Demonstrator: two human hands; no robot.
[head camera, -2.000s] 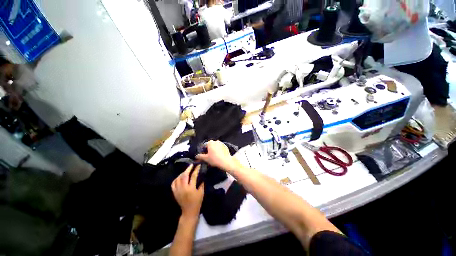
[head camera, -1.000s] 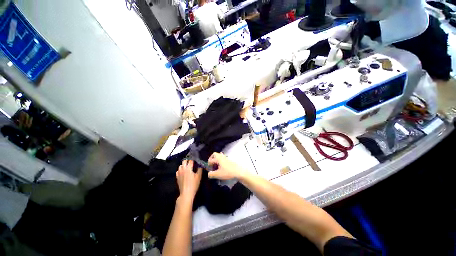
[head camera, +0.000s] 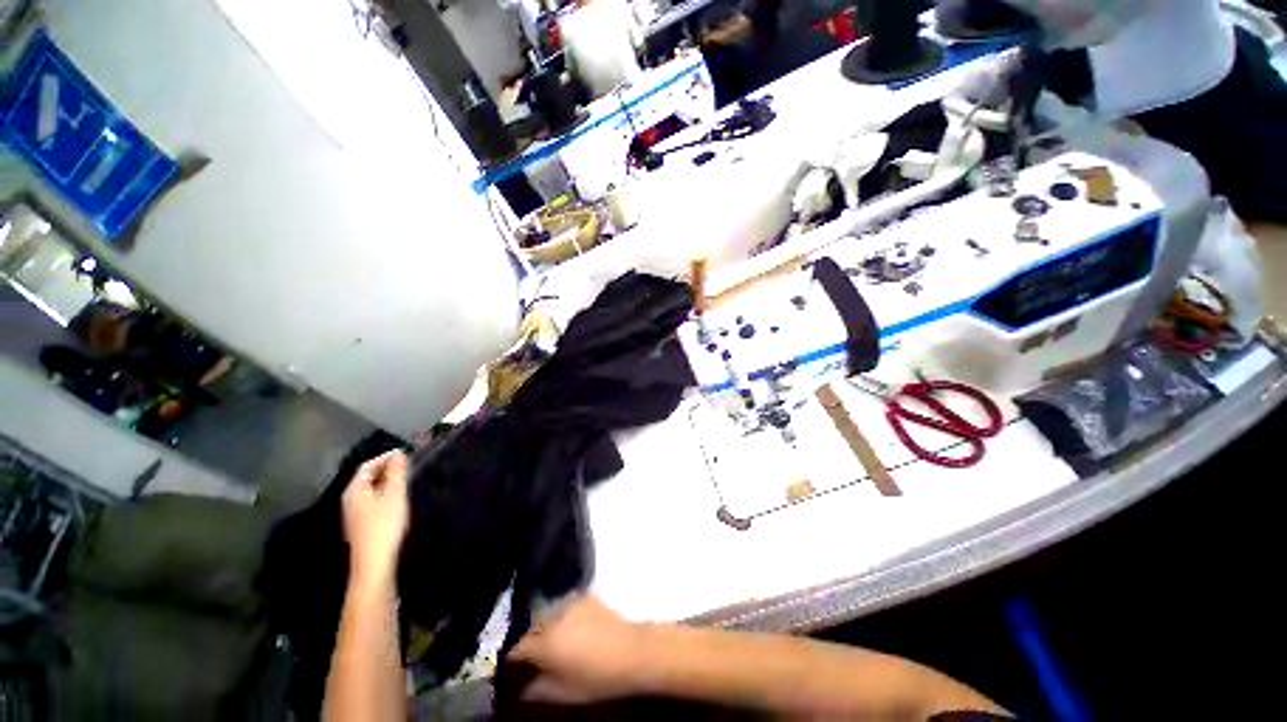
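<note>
A large black fabric piece (head camera: 494, 480) lies stretched over the left end of the white sewing table and hangs off its near edge. My left hand (head camera: 377, 494) is at the fabric's left edge with fingers curled, pinching the cloth. My right hand (head camera: 576, 652) is at the table's near edge, slightly blurred, closed on the lower part of the cloth; its fingertips are hidden. The white sewing machine (head camera: 946, 282) stands to the right, and its needle area (head camera: 766, 409) has no cloth under it.
Red-handled scissors (head camera: 943, 422) and a narrow tan bar (head camera: 858, 440) lie right of the needle. A black strip (head camera: 847, 313) drapes over the machine head. A clear plastic bag (head camera: 1129, 402) lies at the right. A white pillar (head camera: 325, 212) stands at the left. A basket (head camera: 560, 230) sits behind.
My hands, close together before, have moved apart: the left outward to the left, the right down toward the near edge. The black cloth is now spread and pulled longer, off the table's front middle.
</note>
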